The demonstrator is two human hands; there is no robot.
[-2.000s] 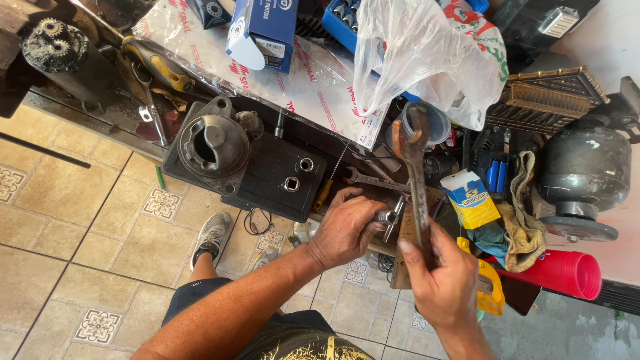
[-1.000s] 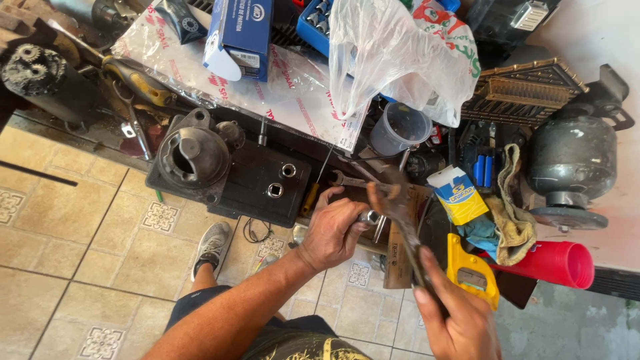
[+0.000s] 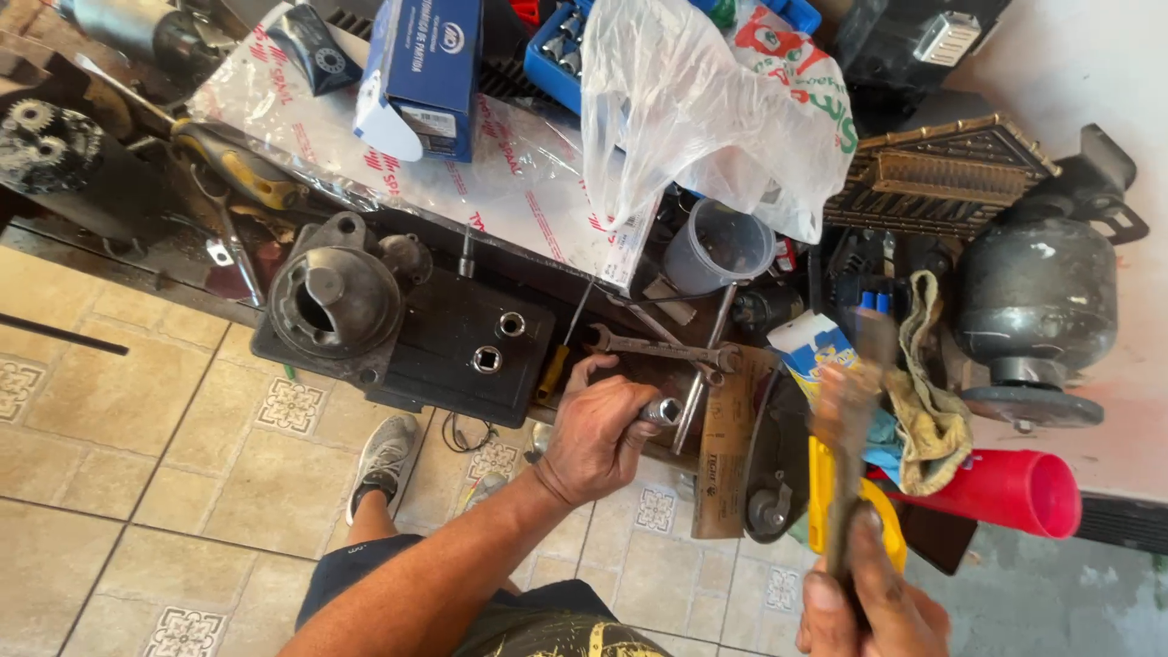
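Note:
My left hand [image 3: 602, 429] is closed around a metal socket tool [image 3: 661, 411], whose round end points to the right. My right hand [image 3: 871, 593] grips a long, worn metal tool [image 3: 853, 438], blurred by motion, probably a large wrench; it stands apart from the left hand. Just above the left hand lies an open-ended wrench [image 3: 662, 349], across a chrome bar [image 3: 703, 383]. A black case [image 3: 433, 365] to the left carries two sockets [image 3: 487, 359] and a cast metal housing [image 3: 336, 301]. A yellow-handled screwdriver [image 3: 553, 372] lies beside the case.
Behind are a blue cardboard box [image 3: 433, 73], a clear plastic bag [image 3: 703, 119] and a translucent cup [image 3: 718, 246]. At the right are work gloves [image 3: 931, 401], a red plastic cup [image 3: 1013, 493], a yellow handle [image 3: 821, 511] and a dark metal cylinder [image 3: 1040, 292]. A starter motor [image 3: 82, 173] lies far left.
The right hand and its metal tool have moved right, away from the left hand. My left hand still holds the socket tool; the chrome bar now shows beside it.

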